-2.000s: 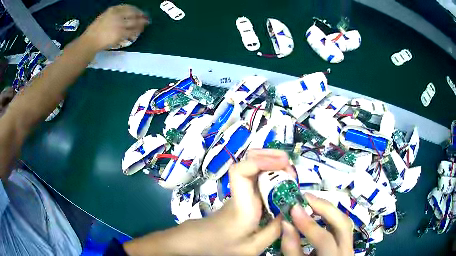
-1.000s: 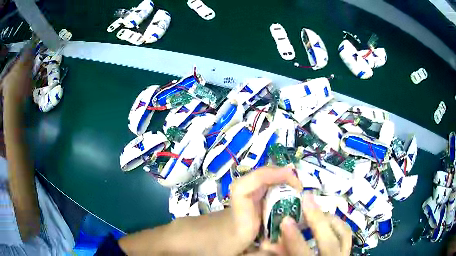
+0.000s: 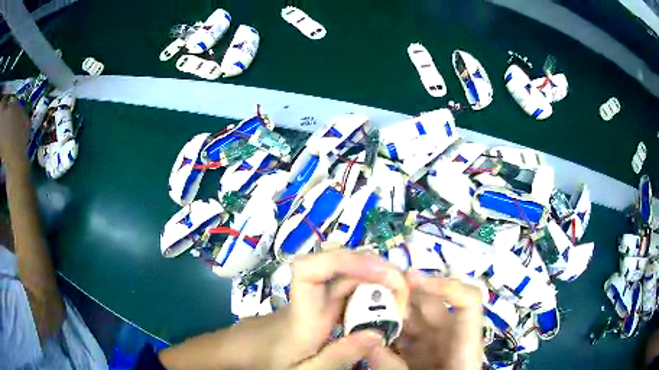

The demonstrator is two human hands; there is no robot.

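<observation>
My left hand (image 3: pixel 318 307) holds a white housing shell (image 3: pixel 373 309) end-on at the bottom centre, its rounded end with a dark slot facing up. A dark opening shows below that end. My right hand (image 3: pixel 441 318) is blurred and lies against the shell's right side, fingers bent around it. The circuit board of this unit is hidden or too dark to tell. A heap of white units (image 3: pixel 311 217) with blue cells, green boards and red and black wires lies just beyond both hands.
Pale metal rail (image 3: pixel 195 97) runs behind the heap. The dark green belt (image 3: pixel 361 43) carries cover plates (image 3: pixel 426 70) and shells (image 3: pixel 472 79). Another person's arm (image 3: pixel 29 217) is at left by a small pile (image 3: pixel 58 137). More units (image 3: pixel 636 267) lie at right.
The held shell has turned from showing its green board to showing its slotted white end. My right fingers moved off the board to the shell's side. Belt parts shifted right; the other person's arm moved left.
</observation>
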